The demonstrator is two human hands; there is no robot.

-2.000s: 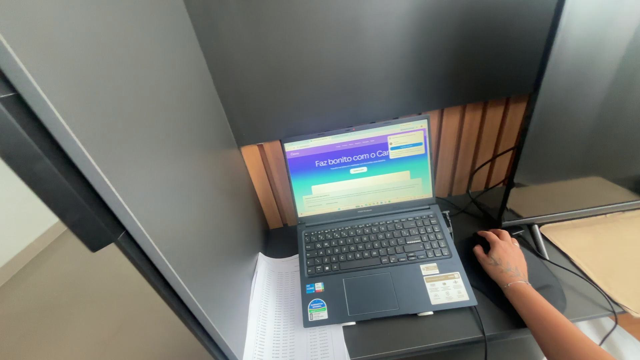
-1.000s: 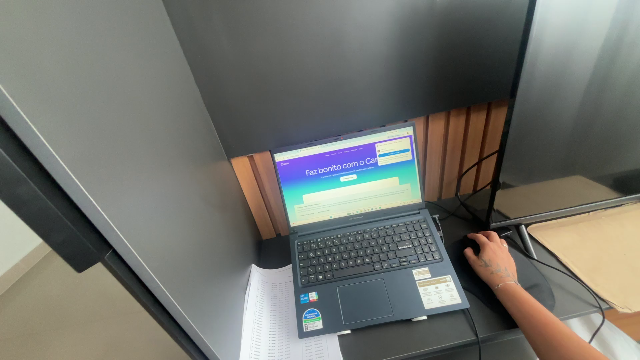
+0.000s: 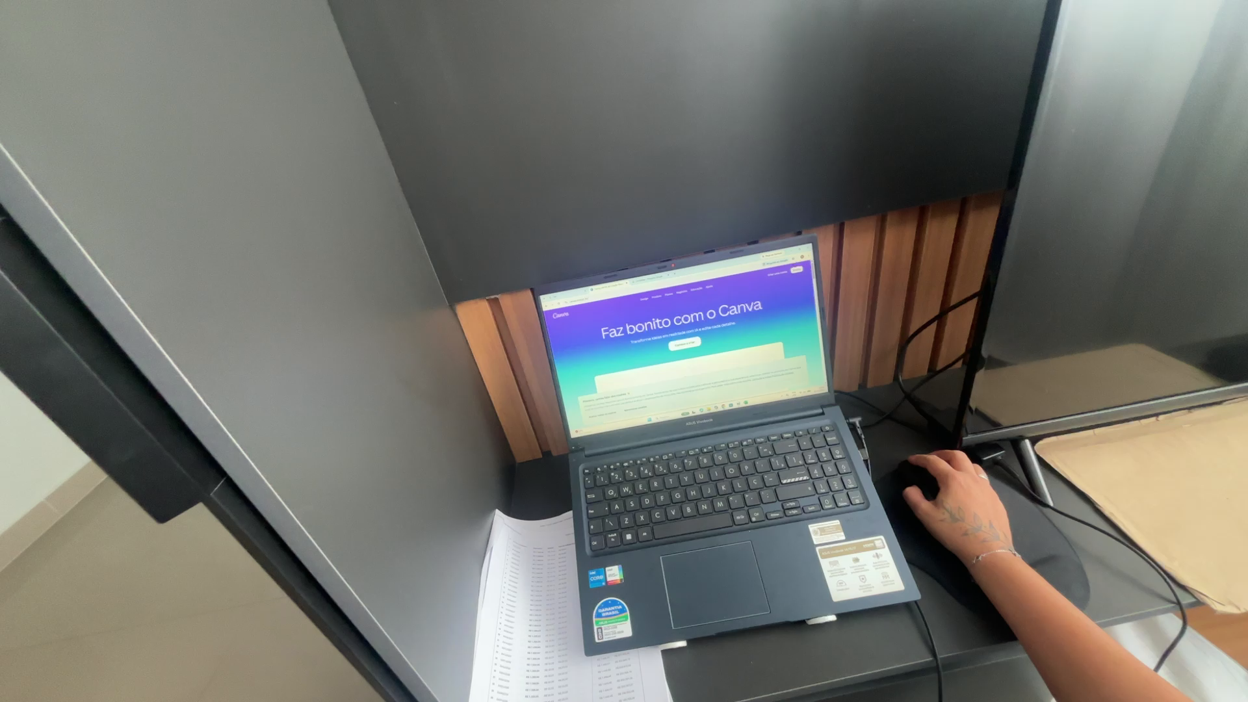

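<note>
My right hand [image 3: 960,507] rests over a black computer mouse [image 3: 916,478], its fingers curled on it, at the right of the laptop. Under the mouse and wrist lies a black mouse pad [image 3: 1043,556]. The dark blue laptop [image 3: 717,585] stands open on the dark desk, its screen [image 3: 687,351] lit with a purple and green web page. Stickers are on its palm rest. Printed sheets [image 3: 536,604] lie partly under its left side. My left hand is out of view.
A large black monitor or television [image 3: 1121,214] stands at the right on a metal leg, with tan folders or papers [image 3: 1160,487] before it. Black cables [image 3: 1121,531] run behind and across the desk [image 3: 799,663]. A grey panel [image 3: 244,292] rises close on the left; wood slats [image 3: 863,302] line the back.
A small pop-up box at the upper right of the laptop screen, seen in both earlier frames, is gone. My right hand has stayed on the mouse.
</note>
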